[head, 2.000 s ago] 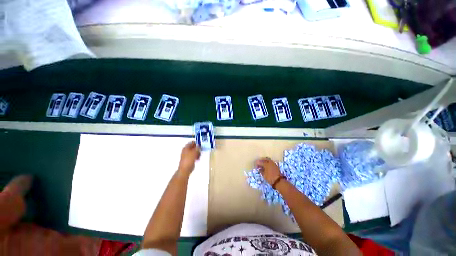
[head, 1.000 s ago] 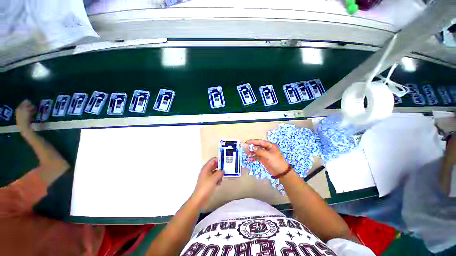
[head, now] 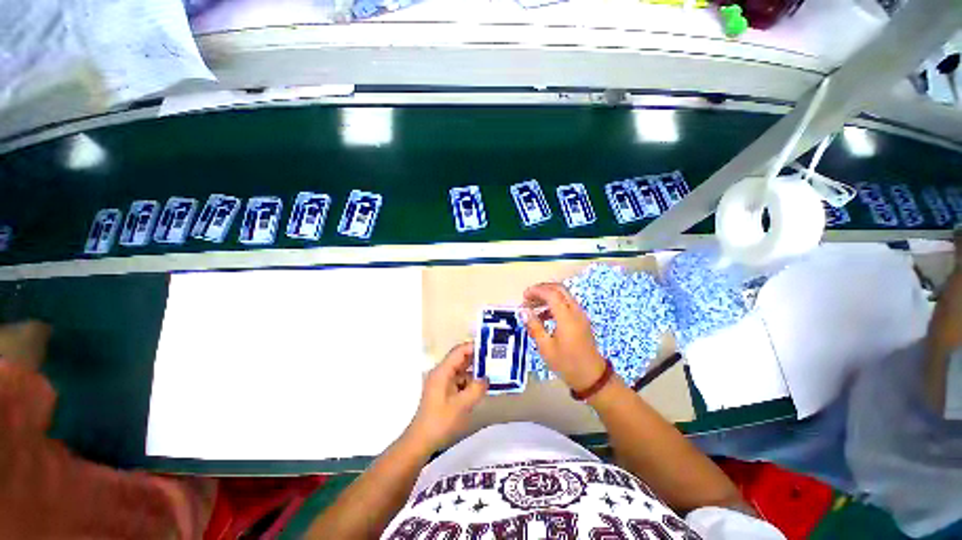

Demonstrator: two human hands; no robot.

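My left hand (head: 451,392) holds a flat rectangular unit (head: 501,350) by its left edge, above the tan cardboard (head: 448,290). The unit has a pale border and a dark blue centre. My right hand (head: 559,335) is at the unit's upper right corner, thumb and fingertips pinched together on a tiny pale piece that is partly hidden by the fingers. A loose pile of small blue-and-white parts (head: 622,316) lies on the cardboard, right of and behind my right hand.
A green conveyor (head: 411,158) with rows of units runs beyond a pale rail (head: 316,255). A white sheet (head: 285,364) lies left. A dark stick (head: 659,371), a clear parts bag (head: 705,295) and a white roll (head: 770,219) are right. People sit on both sides.
My left hand has brought the unit from the rail to over the cardboard. My right hand has left the pile and reached the unit's corner. The left neighbour's arm has withdrawn from the conveyor.
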